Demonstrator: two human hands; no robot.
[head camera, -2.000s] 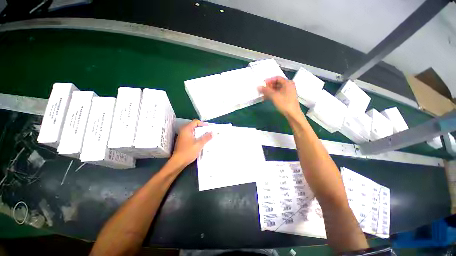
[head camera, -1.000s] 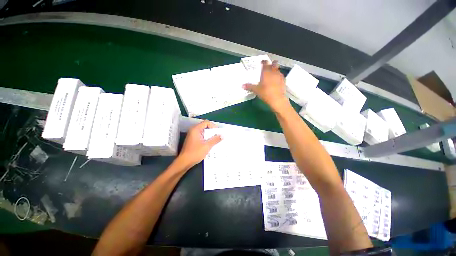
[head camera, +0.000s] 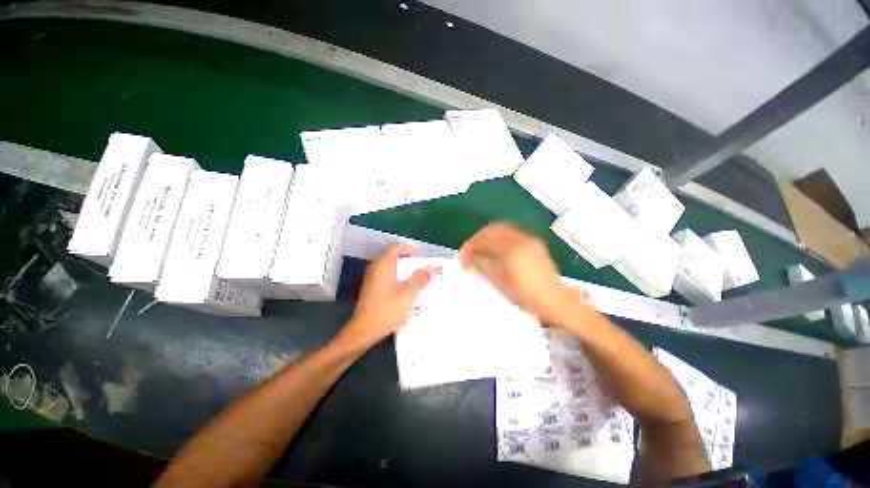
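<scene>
My left hand grips the upper left corner of a white sheet, thumb on top. My right hand is blurred at the sheet's upper edge, fingertips together; whether a label is in them cannot be told. Several white boxes stand in a row at the left, with fine print on their faces. More white boxes lie in a joined row on the green belt behind the sheet. Printed label sheets lie on the bench, partly under my right forearm.
Loose white boxes lie on the green belt at the right. A grey metal post crosses the belt's right side. An open brown carton is at the far right. Scraps and a pale ring lie at the bench's left end.
My right hand has moved from the boxes on the belt back to the sheet. My left hand still holds the sheet's corner.
</scene>
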